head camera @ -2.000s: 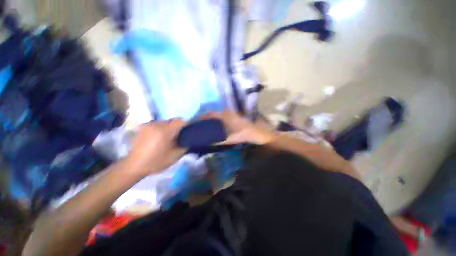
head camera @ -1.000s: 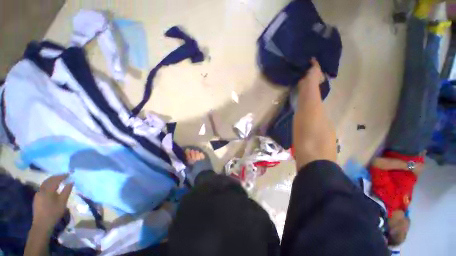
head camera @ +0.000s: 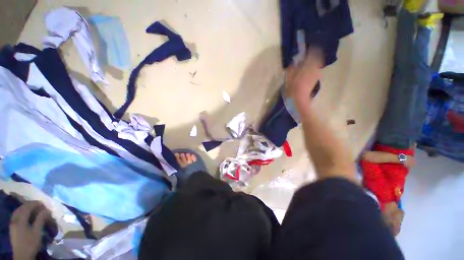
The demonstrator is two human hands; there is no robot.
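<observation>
Navy fabric offcuts [head camera: 318, 30] lie on the floor at the top right, with small grey patches. My right hand [head camera: 305, 78] is blurred at their near edge, fingers spread, with no cloth clearly gripped. Another navy piece [head camera: 279, 122] lies just below it. My left hand [head camera: 28, 226] is at the lower left edge, fingers curled over the dark heap [head camera: 7, 218]; whether it grips cloth is unclear. White, navy and light blue fabric [head camera: 96, 175] spreads across the left.
A navy tie strip [head camera: 152, 58], a white piece [head camera: 68, 25] and a light blue piece [head camera: 112, 40] lie at the upper left. White and red scraps [head camera: 249, 157] lie near my foot [head camera: 185, 158]. A person in red [head camera: 384, 177] is at the right.
The navy cloth held up by my right hand now lies farther up on the floor, and that hand has opened. My left hand has moved down and left onto the dark heap.
</observation>
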